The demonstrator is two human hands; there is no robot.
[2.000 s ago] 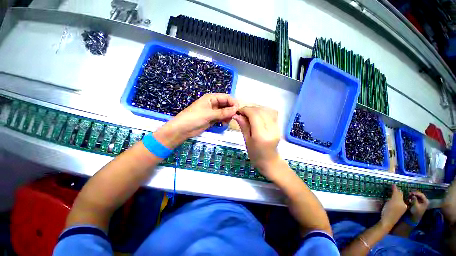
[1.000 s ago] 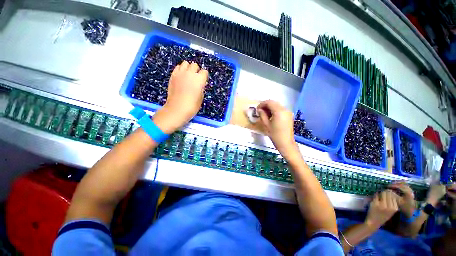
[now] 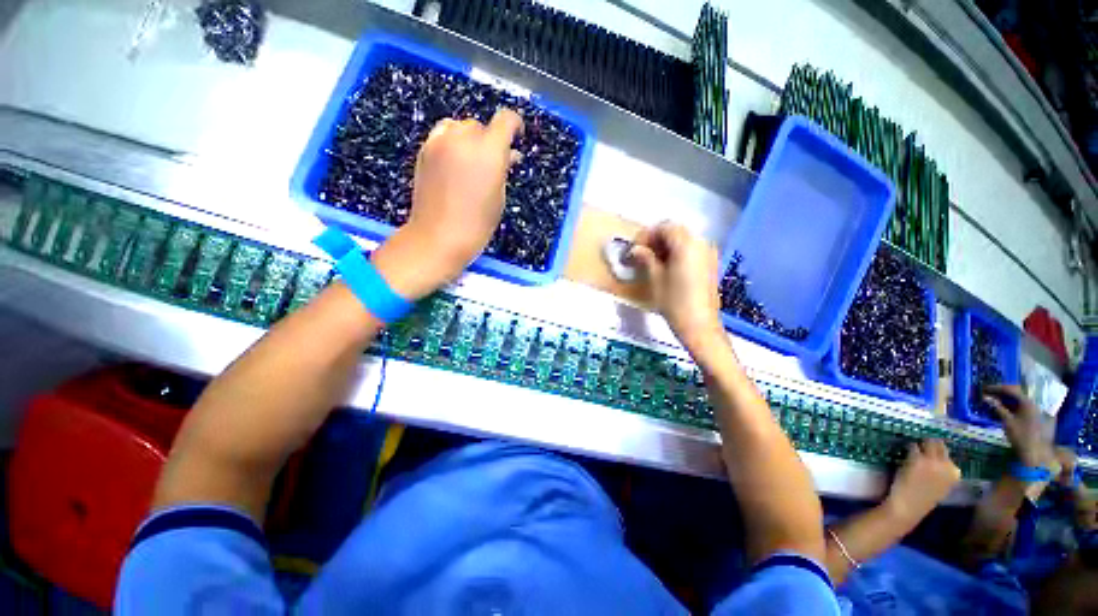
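Observation:
My left hand (image 3: 464, 187), with a blue strap on the wrist, is over the right part of the full blue parts bin (image 3: 316, 150), fingers bent down at the dark capacitors (image 3: 391, 132). Whether it grips one cannot be told. My right hand (image 3: 680, 277) is beside a small whitish ring (image 3: 623, 258) on a tan pad (image 3: 590, 249), fingertips curled at its right edge; whether they hold anything cannot be told. Green circuit boards (image 3: 530, 357) lie in a long row between the bins and me.
A tilted, nearly empty blue bin (image 3: 809, 229) is right of my right hand, with more bins beyond. A black slotted rack (image 3: 566, 60) and upright green-edged strips (image 3: 873, 163) stand behind. Another person's hand (image 3: 925, 477) is over the boards at right. A red object (image 3: 90, 481) is lower left.
Since two seconds ago my hands have parted: the left moved to the full bin, the right to the ring. In the last second the left fingers shifted slightly right, and the view shifted.

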